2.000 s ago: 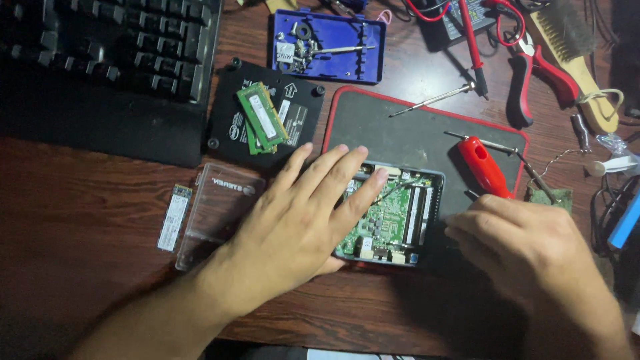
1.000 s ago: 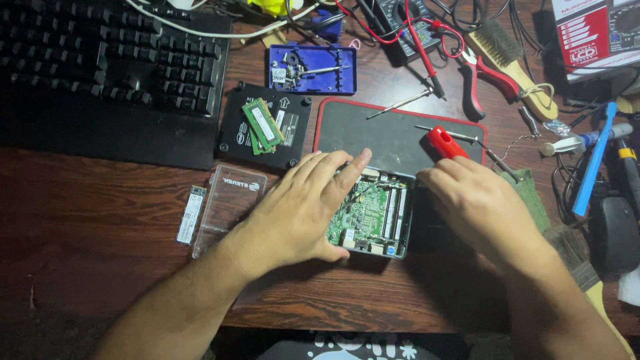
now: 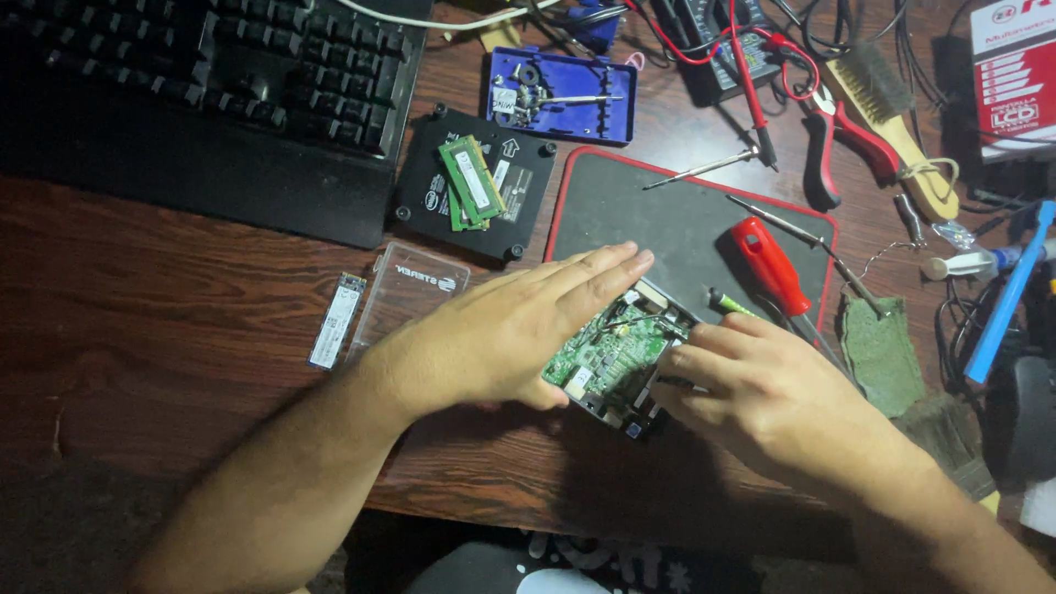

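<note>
An opened mini PC with a green circuit board [image 3: 615, 355] lies tilted at the front edge of a black mat with a red border [image 3: 652, 219]. My left hand [image 3: 511, 330] grips its case, fingers along the far left side and thumb at the near left corner. My right hand [image 3: 742, 379] is at the right side of the case, fingers curled; whether they pinch something there is hidden. Right of the case, on the mat, are a red-handled screwdriver [image 3: 771, 268] and a green-ended tool [image 3: 730, 305]. Two green memory modules [image 3: 472, 180] rest on a black cover [image 3: 421, 169].
Left of the case lie an SSD stick [image 3: 337, 322] and a clear plastic lid [image 3: 404, 289]. Behind are a keyboard [image 3: 247, 91], a blue tray of screws [image 3: 569, 124] and a multimeter [image 3: 718, 62]. Red-handled pliers [image 3: 866, 148], a brush [image 3: 907, 148] and a blue pry tool [image 3: 1011, 297] lie right.
The mini PC has turned and now sits at a slant. My right hand has moved from beside the red screwdriver handle to the right side of the case, uncovering the green-ended tool.
</note>
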